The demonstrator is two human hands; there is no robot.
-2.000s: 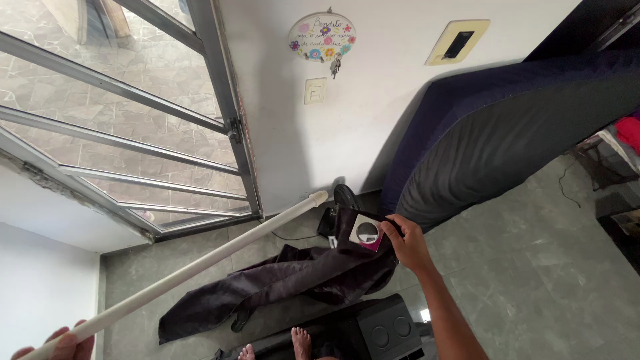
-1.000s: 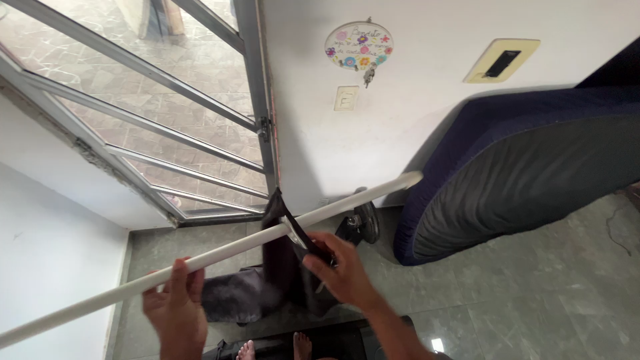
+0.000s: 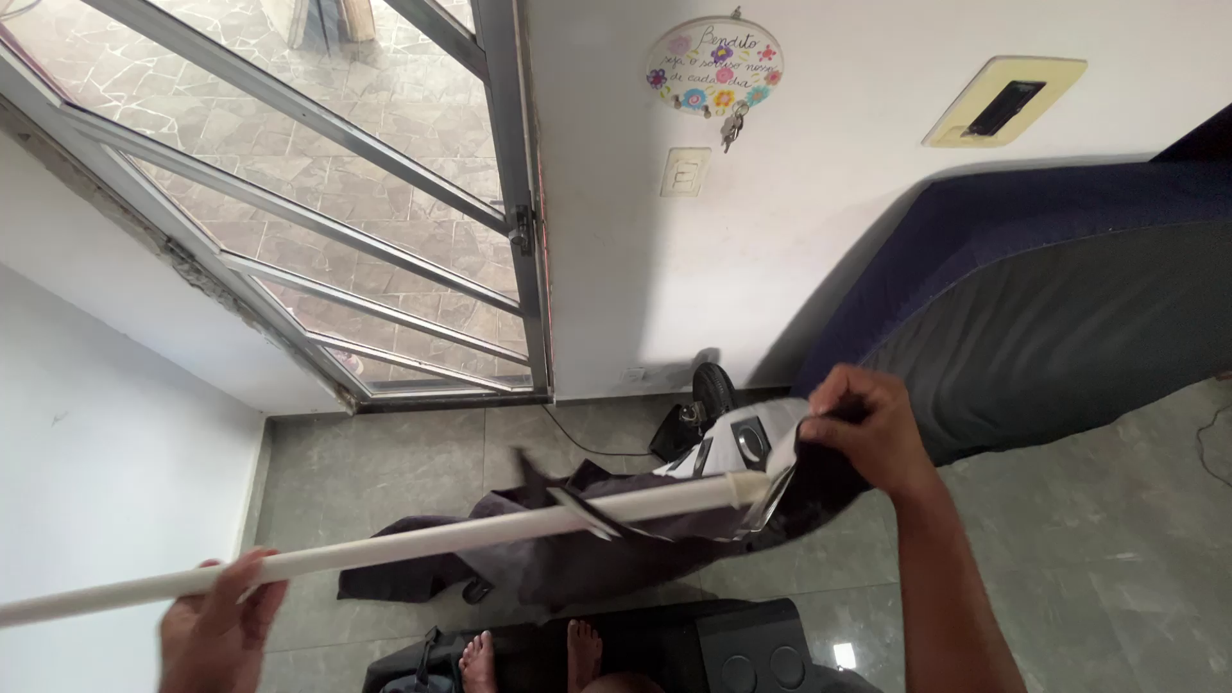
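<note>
A long white rod [image 3: 423,541] runs from the left edge toward the middle right. My left hand [image 3: 221,611] is closed around it near the left side. My right hand [image 3: 861,423] pinches the edge of a dark curtain with grommets, whose pale side shows beside the fingers. The dark curtain fabric [image 3: 577,568] hangs below the rod and spreads leftward. The rod passes through a part of the fabric near its middle, and its capped right end lies against the pale grommet band [image 3: 717,448], just left of my right hand. Whether that end is in a grommet I cannot tell.
A metal-framed glass door [image 3: 525,289] stands at the left. A dark-covered mattress [image 3: 1049,318] leans on the wall at the right. A small black wheel [image 3: 713,390] and a cable are at the wall's foot. Bare feet rest on a black object [image 3: 664,645] below.
My right hand has moved from the rod's middle out past its right end, pulling the curtain edge. My left hand is farther left, still on the rod. The curtain's pale side now shows.
</note>
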